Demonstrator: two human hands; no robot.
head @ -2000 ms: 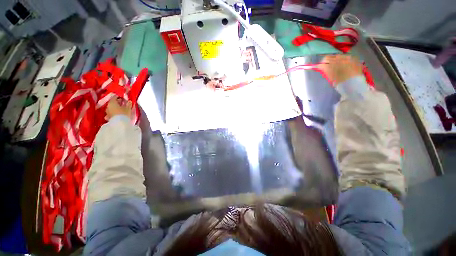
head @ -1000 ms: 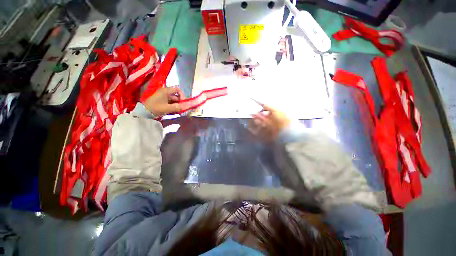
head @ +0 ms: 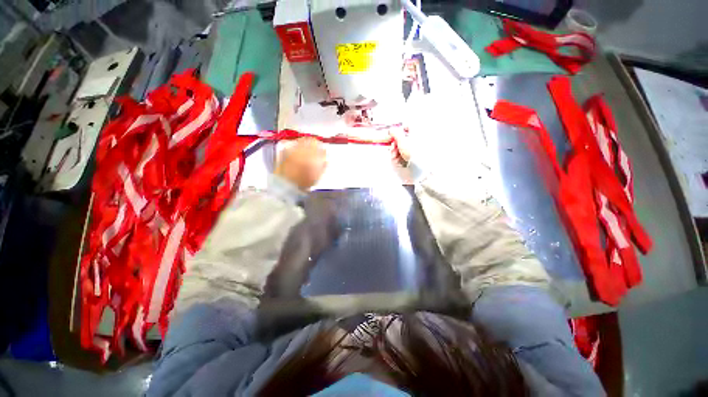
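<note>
A red strip [head: 341,139] runs from the left pile across the white machine bed [head: 349,172], just below the needle area. My left hand [head: 303,161] is closed on the strip at the left part of the bed. My right hand [head: 405,147] holds its right end; glare washes out part of that hand. The sewing machine head [head: 355,54] with a yellow label stands above them. The presser foot area [head: 357,113] is small and blurred. The left pile of strips [head: 140,201] is a tangled red-and-white heap.
The right pile of strips [head: 594,194] lies on the right table edge. A small red bundle [head: 543,45] lies on the green cover beside a pale roll [head: 581,21]. A white lamp [head: 450,48] hangs right of the head. More red strips [head: 586,340] show below the right edge.
My right hand has left the right pile area and come to the machine bed, where it now holds the strip's end. My left hand has moved right from the left pile, bringing the strip along.
</note>
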